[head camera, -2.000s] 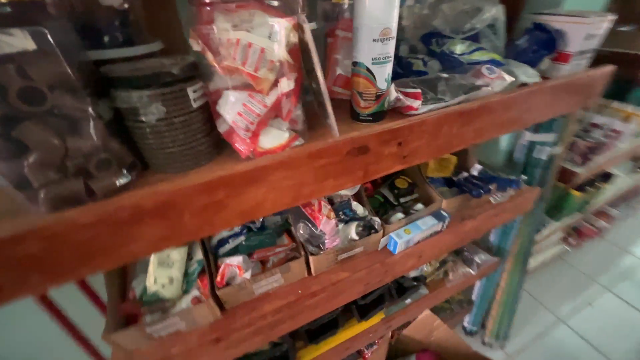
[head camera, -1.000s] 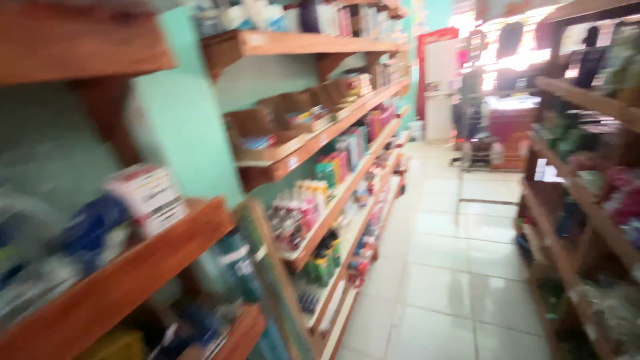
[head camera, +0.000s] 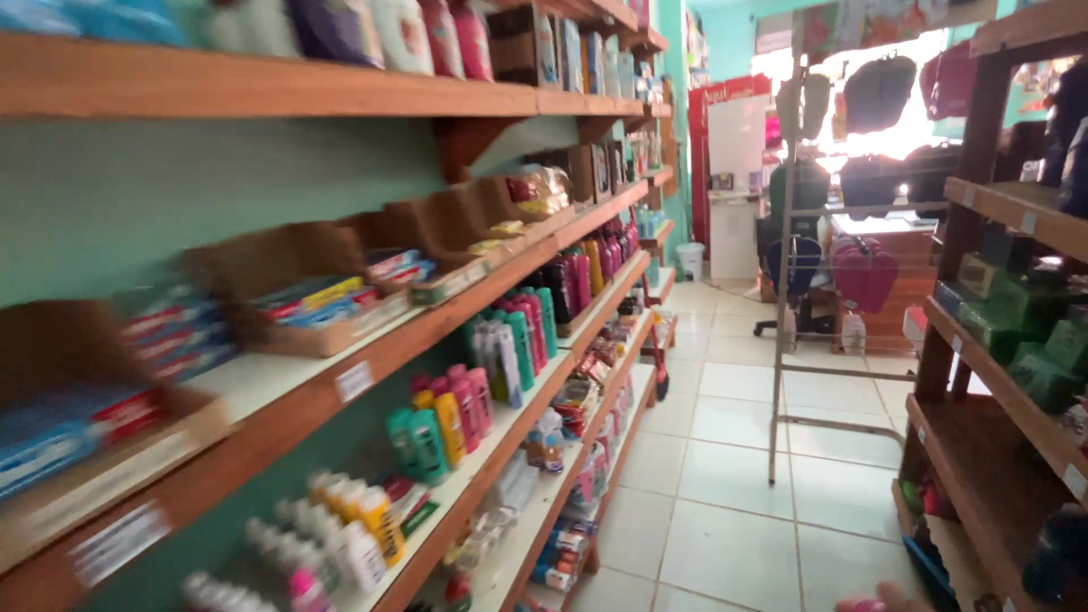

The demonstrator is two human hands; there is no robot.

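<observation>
Only the fingertips of my right hand (head camera: 884,600) show, blurred, at the bottom edge right of centre, over the tiled floor. Whether they hold anything is hidden below the frame. My left hand is out of view. To the left, wooden shelves bear open cardboard boxes (head camera: 280,246) of small coloured packets. Below them stand teal bottles (head camera: 418,446), pink bottles (head camera: 478,399) and white bottles with yellow ones (head camera: 378,523). Larger bottles (head camera: 399,34) line the top shelf.
A tiled aisle (head camera: 731,535) runs ahead between the left shelving (head camera: 527,246) and the right shelving (head camera: 1003,476). A metal rack (head camera: 778,340) hung with flip-flops stands partly across it. Farther back are an office chair (head camera: 795,319), a wooden desk (head camera: 901,331) and a white bin (head camera: 690,259).
The view has swung far right from a close shelf to the aisle and moved forward along it. Fingertips now show at the bottom edge; no hand shows in the earlier frames.
</observation>
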